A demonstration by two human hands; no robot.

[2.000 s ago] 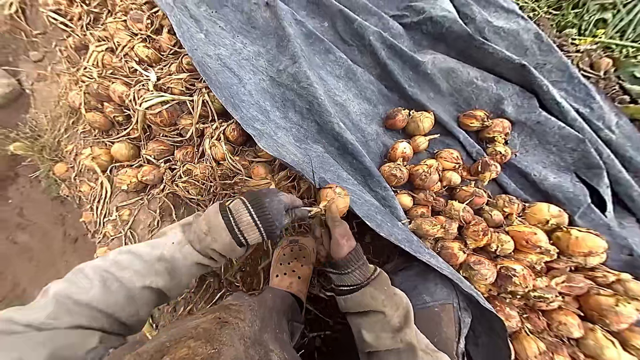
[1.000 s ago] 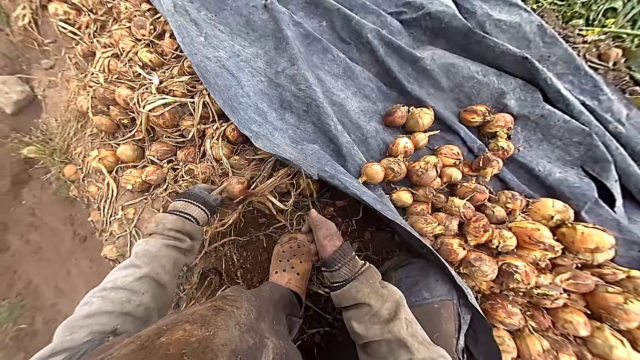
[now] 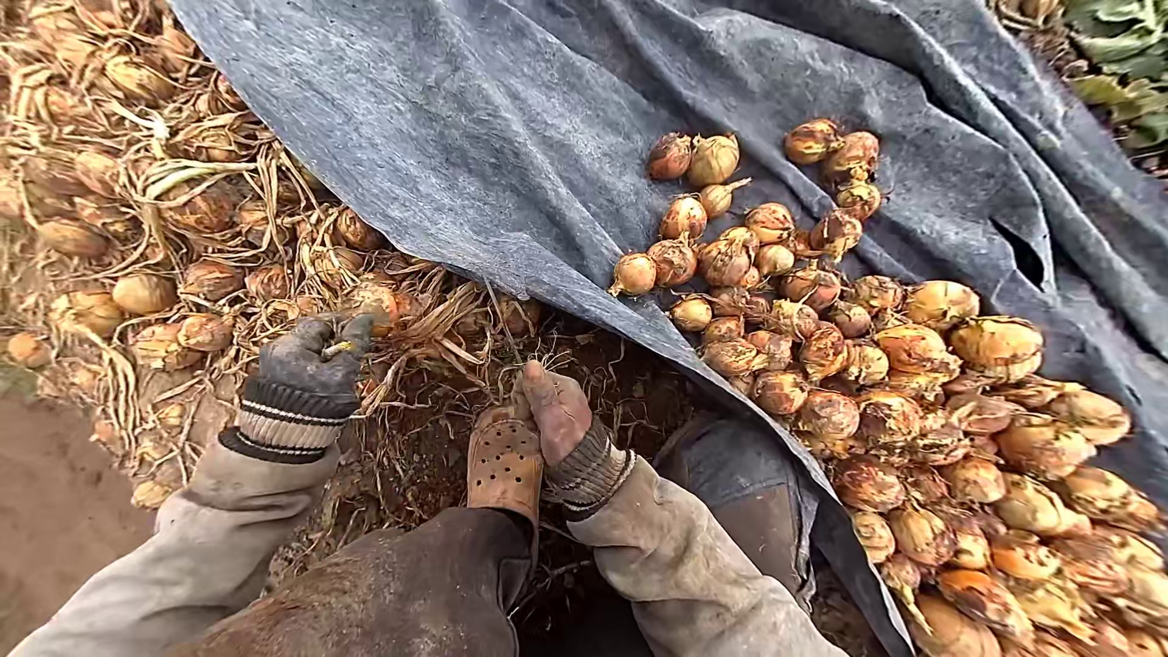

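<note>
My left hand (image 3: 315, 356), in a dark glove, is curled at the near edge of the pile of dried onions with stalks (image 3: 210, 278). A small yellowish piece shows between its fingers; its grip is unclear. An onion (image 3: 379, 306) lies just beyond the fingertips. My right hand (image 3: 555, 415), soil-stained, is closed beside the tan clog (image 3: 506, 461). A thin, dark, blade-like tool (image 3: 505, 319) rises from its fingers; the handle is hidden. Trimmed onions (image 3: 821, 351) lie heaped on the grey-blue fabric sheet (image 3: 456, 137), right of my hands.
The sheet's edge slants down between the two groups of onions and covers part of my right leg. Loose roots and dark soil (image 3: 411, 456) lie around the clog. Bare ground (image 3: 64, 520) is at the lower left, green leaves (image 3: 1127, 64) at the upper right.
My hands were together at an onion above the clog; my left hand then moved left to the stalked onions. One more onion sits at the left edge of the trimmed heap.
</note>
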